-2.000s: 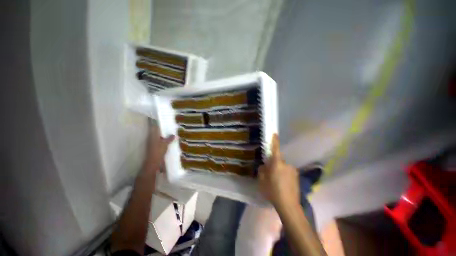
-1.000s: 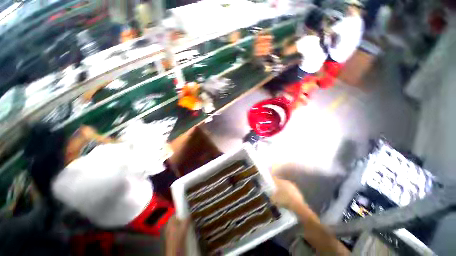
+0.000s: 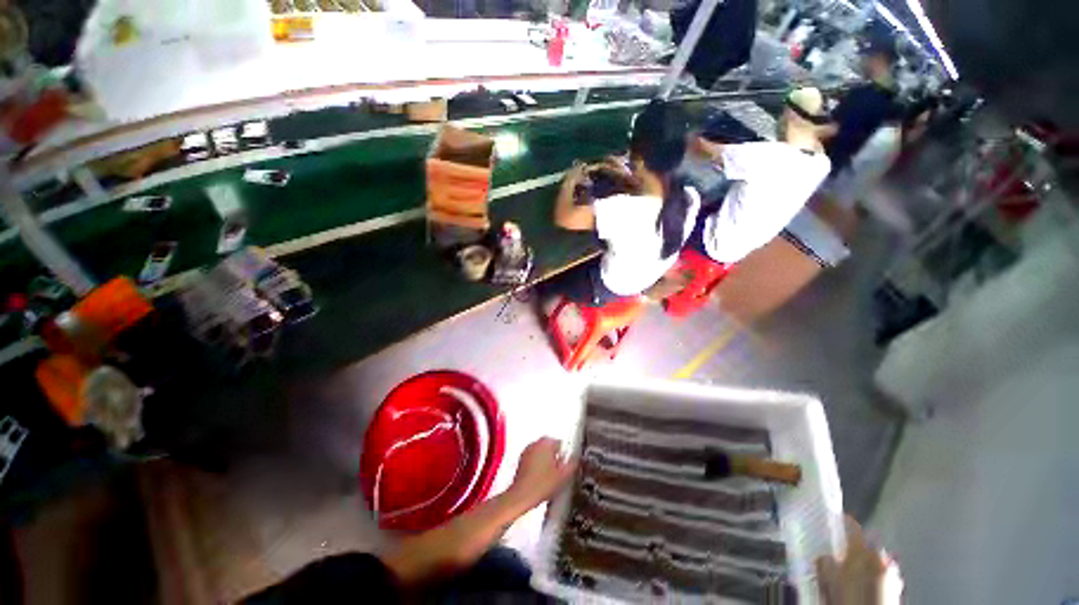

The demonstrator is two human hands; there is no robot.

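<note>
A white foam tray (image 3: 816, 455) is held out in front of me at the lower right. It holds several rows of grey-brown stacked LCD modules (image 3: 674, 502). A small piece with a dark end and a tan end (image 3: 754, 467) lies on top of the upper rows. My left hand (image 3: 542, 473) grips the tray's left edge, fingers partly hidden by it. My right hand (image 3: 860, 573) grips the right edge near the picture's bottom and is blurred.
A round red stool (image 3: 432, 449) stands left of the tray. A green conveyor (image 3: 343, 177) with phones runs behind a dark bench. An orange carton (image 3: 459, 189) stands on the bench. Two seated people in white (image 3: 633, 242) are ahead. Orange boxes (image 3: 112, 310) and stacked modules (image 3: 249, 301) lie left.
The view has swung from the floor and wall to the bench line. The tray has moved to the lower right, still between both hands. The red stool is now nearer, at the tray's left.
</note>
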